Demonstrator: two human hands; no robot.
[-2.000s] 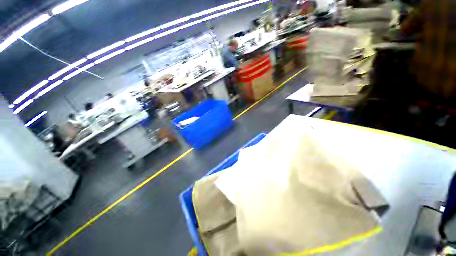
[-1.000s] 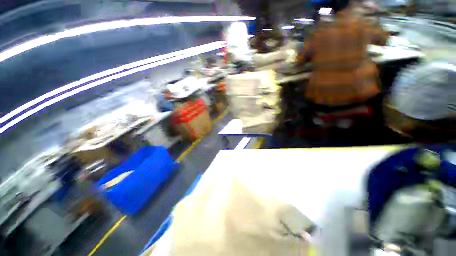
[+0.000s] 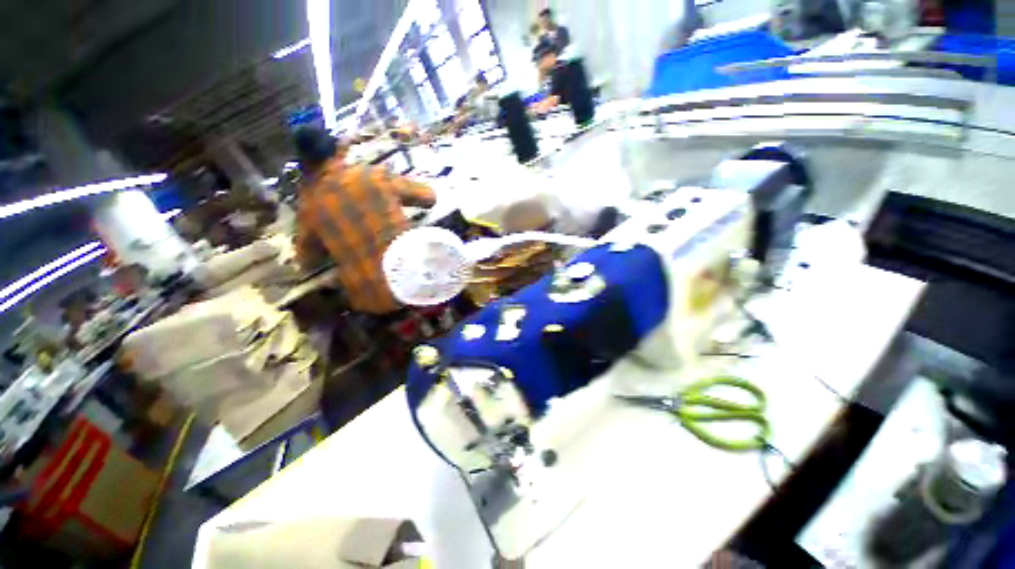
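An industrial sewing machine with a blue cloth cover (image 3: pixel 595 317) over its arm stands on a white table (image 3: pixel 657 489). Its needle area (image 3: pixel 512 445) shows small metal parts. A beige work piece (image 3: pixel 301 545) lies at the table's left front, cut off by the bottom edge. Scissors with lime-green loop handles (image 3: pixel 721 413) lie right of the needle, blades towards the machine. Neither of my hands can be made out in the picture.
A clip-on fan (image 3: pixel 427 267) stands behind the machine. A person in an orange checked shirt (image 3: pixel 354 228) is beyond it. Stacked beige pieces (image 3: pixel 189 345) are at left, above a red-taped carton (image 3: pixel 89 489). A flask (image 3: pixel 963 483) is at lower right.
The view has swung right. The machine, scissors and flask have come into view, the beige piece has slid to the bottom edge, and the blue crates at left have left the picture.
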